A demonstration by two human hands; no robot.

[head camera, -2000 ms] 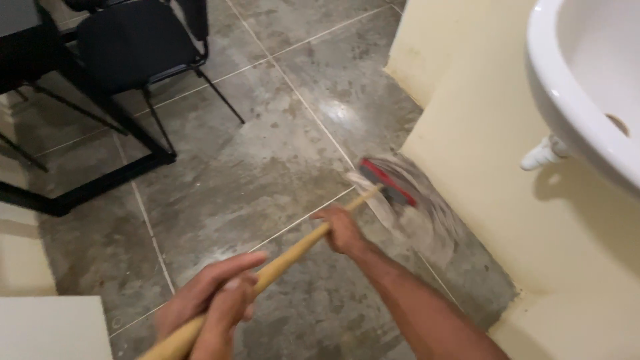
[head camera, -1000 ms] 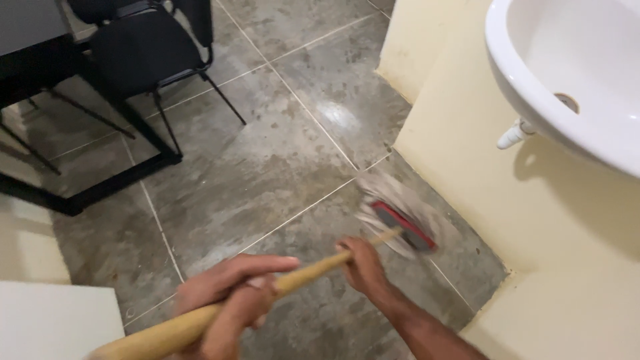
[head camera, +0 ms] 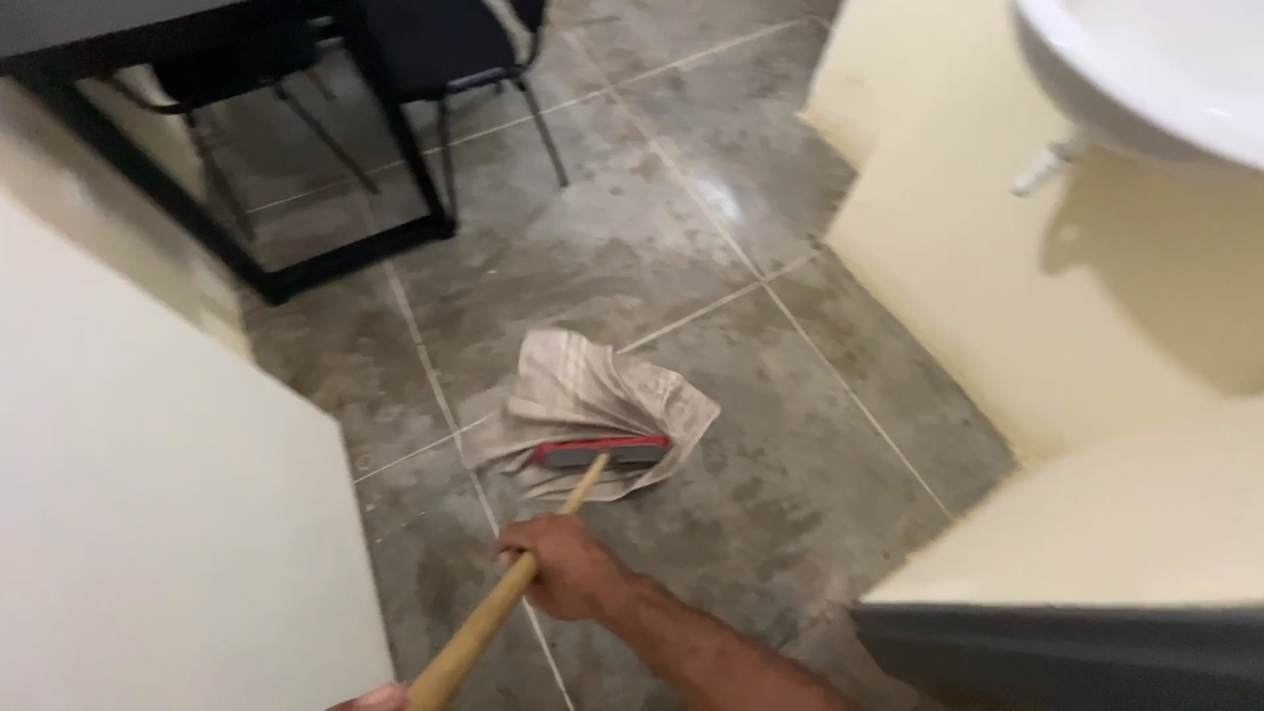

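Note:
My right hand is closed around a wooden pole partway along its length. At the bottom edge of the view only a small part of my left hand shows, beside the upper part of the pole; its grip is mostly cut off. The pole runs down to a red and grey floor squeegee head. A damp-looking, pale cloth lies on the floor, bunched and fanned out around that head. Grey floor tiles with light joints lie underneath.
A black-framed table and black chairs stand at the upper left. A white panel fills the left side. On the right are a cream wall, a white washbasin and its drain pipe. A dark grey surface lies lower right.
The squeegee head and cloth have moved from beside the wall below the washbasin leftward to the middle of the floor. My left hand has mostly left the view.

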